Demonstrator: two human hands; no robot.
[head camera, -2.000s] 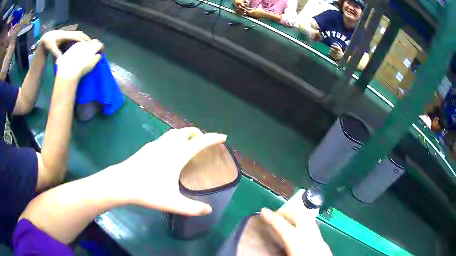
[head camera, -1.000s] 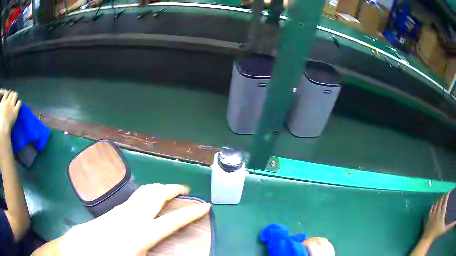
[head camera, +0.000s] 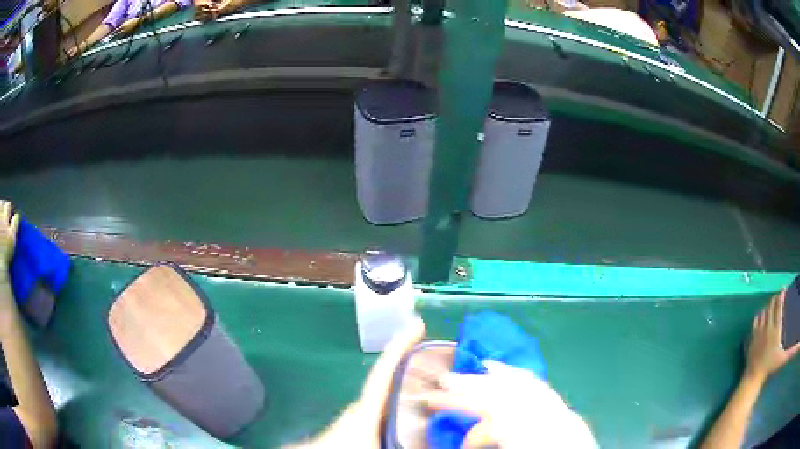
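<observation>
A speaker with its wood-grain end panel up stands at the bottom centre, partly cut off by the frame edge. My left hand holds its left side. My right hand holds a bright blue cloth on the wood-grain panel; its fingers are blurred. A second speaker with a wood-grain end stands on the bench to the left, untouched. A white bottle with a silver-and-dark cap stands just behind the held speaker.
Two grey speakers stand on the recessed belt, either side of a green post. A brown and green rail edges the bench. At left, a neighbour's hand holds a blue cloth; at right, another hand holds a dark object.
The view has shifted. My left hand has moved to the near speaker's left side. My right hand has brought the blue cloth from the bench at right onto the wood-grain panel.
</observation>
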